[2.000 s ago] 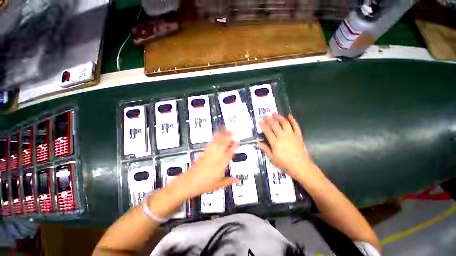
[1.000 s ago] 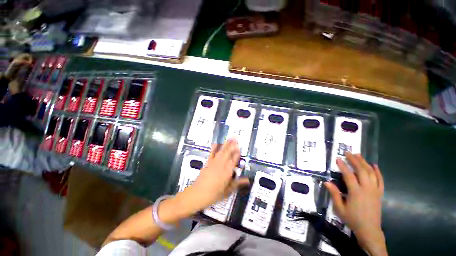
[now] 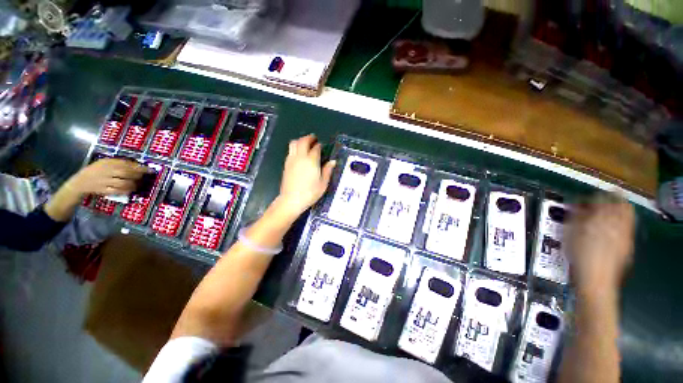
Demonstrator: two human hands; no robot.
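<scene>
A clear blister tray (image 3: pixel 359 233) lies on the dark green bench in front of me, with two rows of phones showing white rear covers (image 3: pixel 449 218) and dark oval windows. My left hand (image 3: pixel 305 176) is at the tray's upper left edge, fingers bent; whether it grips the rim cannot be told. My right hand (image 3: pixel 601 232) is blurred at the tray's right edge, over part of the rightmost phones; its fingers are not clear.
To the left, another tray (image 3: pixel 171 166) holds red keypad phones face up, with another person's hand (image 3: pixel 112 178) over it. Behind are a brown board (image 3: pixel 524 123), a white board (image 3: pixel 225 61) with a phone-like piece, and a red object (image 3: pixel 430 56). A cardboard box (image 3: pixel 138 299) is below.
The view has turned left. My left hand has moved off the phones to the tray's left edge, and my right hand to its right edge. The other person's hand now reaches over the red-phone tray.
</scene>
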